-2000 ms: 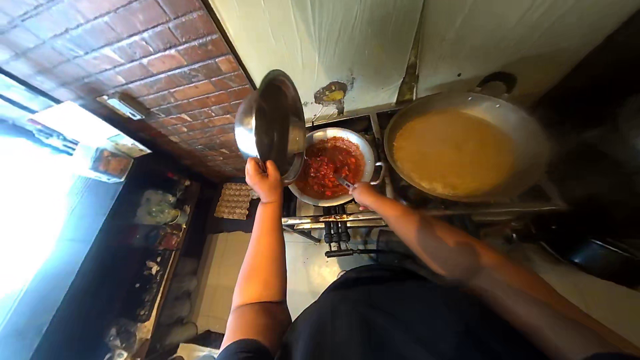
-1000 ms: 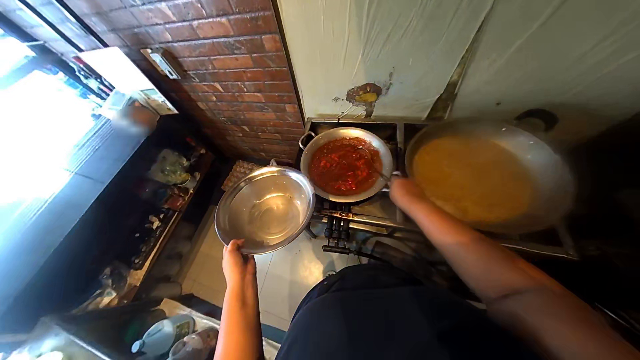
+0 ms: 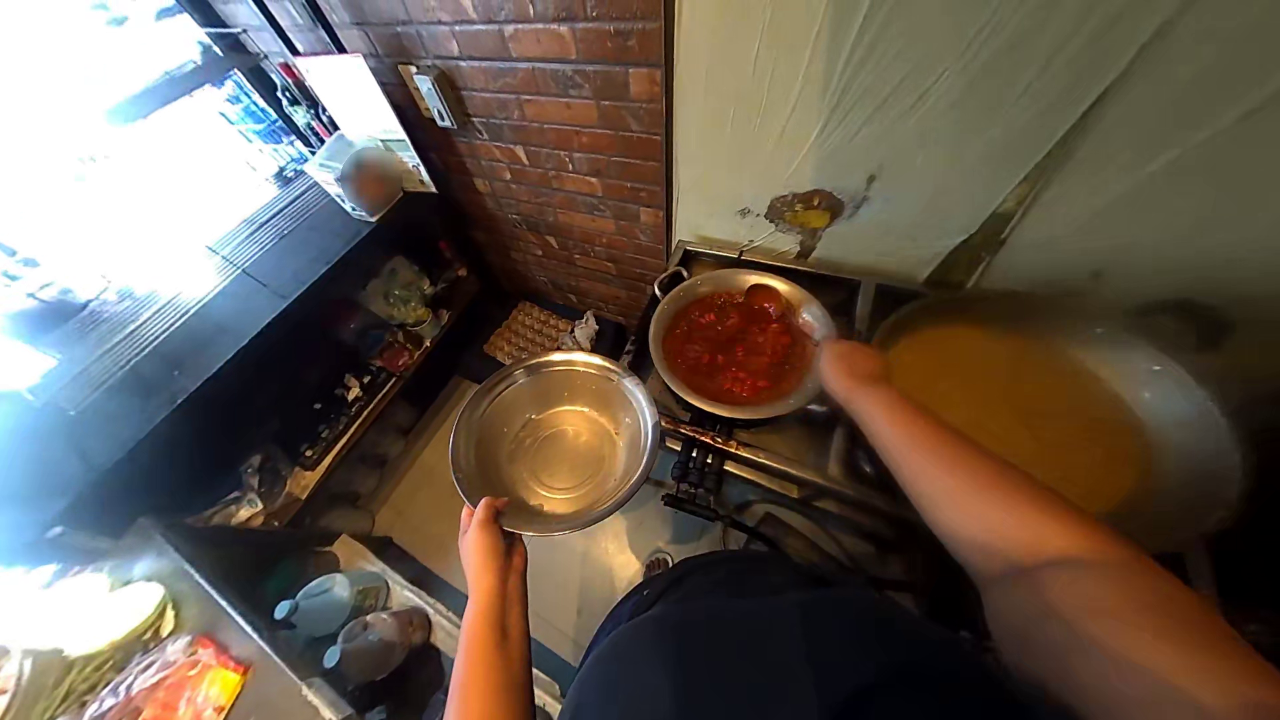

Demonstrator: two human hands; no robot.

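Observation:
My left hand (image 3: pixel 492 535) grips the near rim of a wide stainless steel bowl (image 3: pixel 560 445), held over the floor just left of the stove; only a thin wet residue shows inside. On the stove sits a two-handled metal pan (image 3: pixel 665 355) of chunky red sauce (image 3: pixel 735 345). At that pan's right edge is my right hand (image 3: pixel 850 368), closed around the handle of a ladle (image 3: pixel 765 298) whose bowl lies in the sauce near the far side; the handle is mostly blurred. To the right of the hand a larger pan (image 3: pixel 1195 430) holds a yellow-brown liquid (image 3: pixel 1010 410).
The gas stove's front rail (image 3: pixel 770 465) and knobs (image 3: pixel 697 470) face me. Egg trays (image 3: pixel 530 332) lie beyond the bowl, against the brick wall (image 3: pixel 560 150). At left are a cluttered shelf (image 3: pixel 370 385) and, lower down, plastic jugs (image 3: pixel 335 603).
Two seconds ago the bowl was tipped up beside the sauce pan; it has since come down and back, level, in my left hand. The sauce now fills more of the pan. The view has shifted.

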